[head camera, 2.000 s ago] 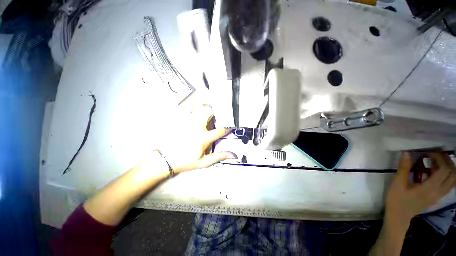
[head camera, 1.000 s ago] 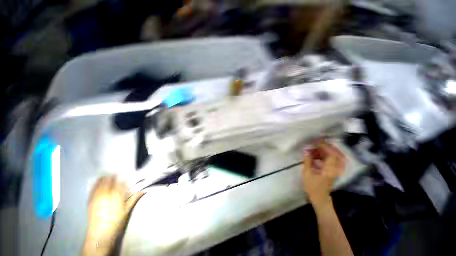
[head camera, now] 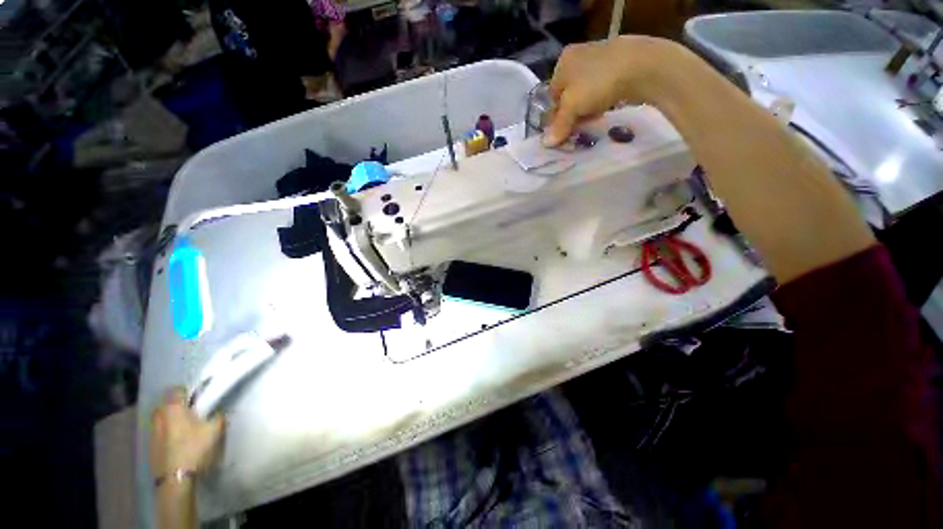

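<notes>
The white sewing machine [head camera: 486, 222] stands mid-table. My right hand [head camera: 595, 88] reaches over it, fingertips down at a paper slip [head camera: 540, 157] on top of its arm; whether they grip it is unclear. My left hand [head camera: 186, 442] is at the table's left front, beside a blurred white elongated thing [head camera: 233, 372]; I cannot tell if it holds it. A black fabric piece [head camera: 357, 310] lies at the needle area, partly behind the machine head. Red-handled scissors [head camera: 675, 265] lie at the right. A dark smartphone [head camera: 488, 286] lies under the arm.
A white tray [head camera: 248, 155] behind the machine holds black pieces. Thread cones [head camera: 477, 142] stand behind the arm. A light-blue elongated thing [head camera: 187, 289] shows at left. My plaid-covered lap [head camera: 507, 465] is below the table's front edge. A person in dark clothes [head camera: 274, 47] is beyond.
My right hand has left the scissors and moved up to the machine top. My left hand has moved left and down, away from the needle area. The view has tilted up.
</notes>
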